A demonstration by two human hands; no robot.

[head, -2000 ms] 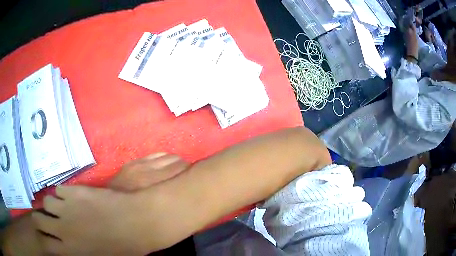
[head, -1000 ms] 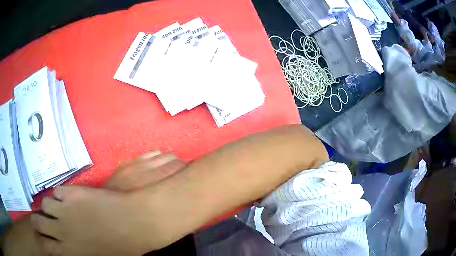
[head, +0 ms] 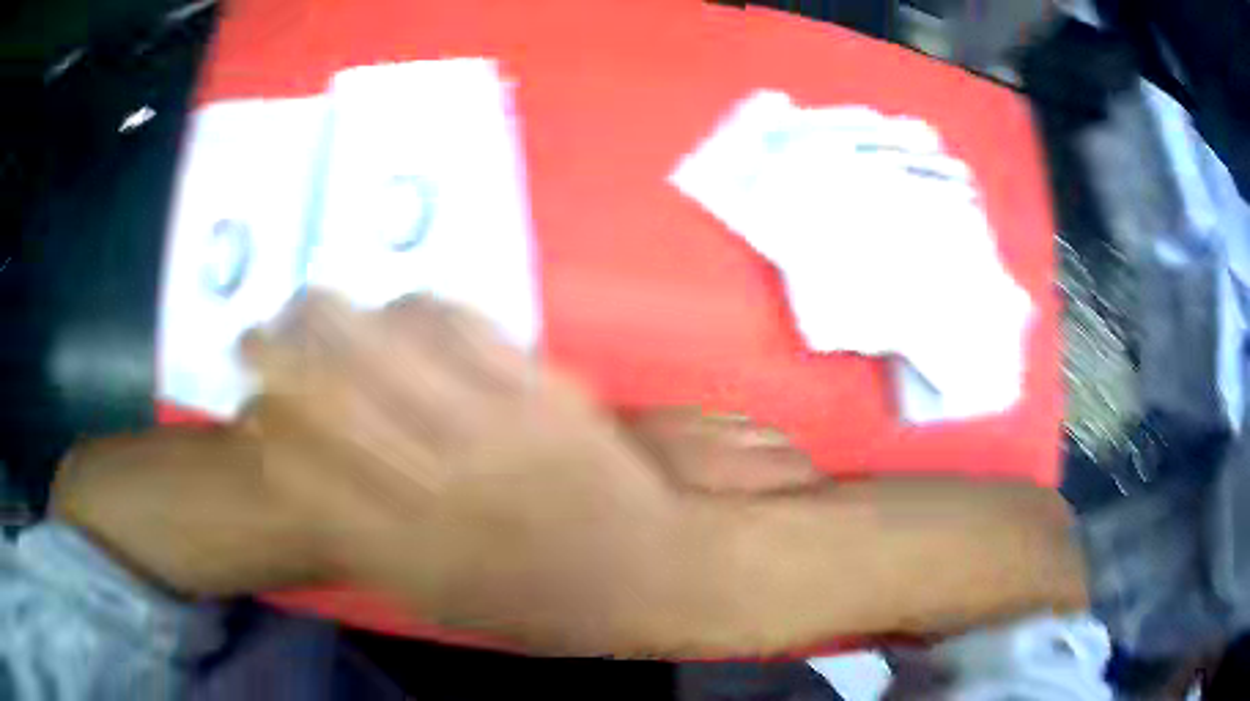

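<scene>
Two side-by-side stacks of white user manuals with dark ring pictures, a left stack (head: 226,253) and a right stack (head: 411,206), lie on the red mat (head: 603,206). My forearms overlap in front of them. My right hand (head: 425,438) is blurred, on top of my left forearm, its fingers over the near ends of the stacks. I see nothing in it. My left hand (head: 727,452) is mostly hidden under my right; only some fingers show beyond my right forearm. A fanned pile of white slips (head: 877,260) lies on the mat's right part.
The dark bench (head: 110,260) shows left of the mat. A blurred heap of pale rubber bands (head: 1097,349) lies beyond the mat's right edge. Blurred grey-blue cloth or wrapping (head: 1165,247) shows at the far right.
The view has swung left, so stacks, slips and mat appear further right. My right fingers now overlap the stacks' near ends. My left forearm shows more. The bundled leaflets are out of clear view.
</scene>
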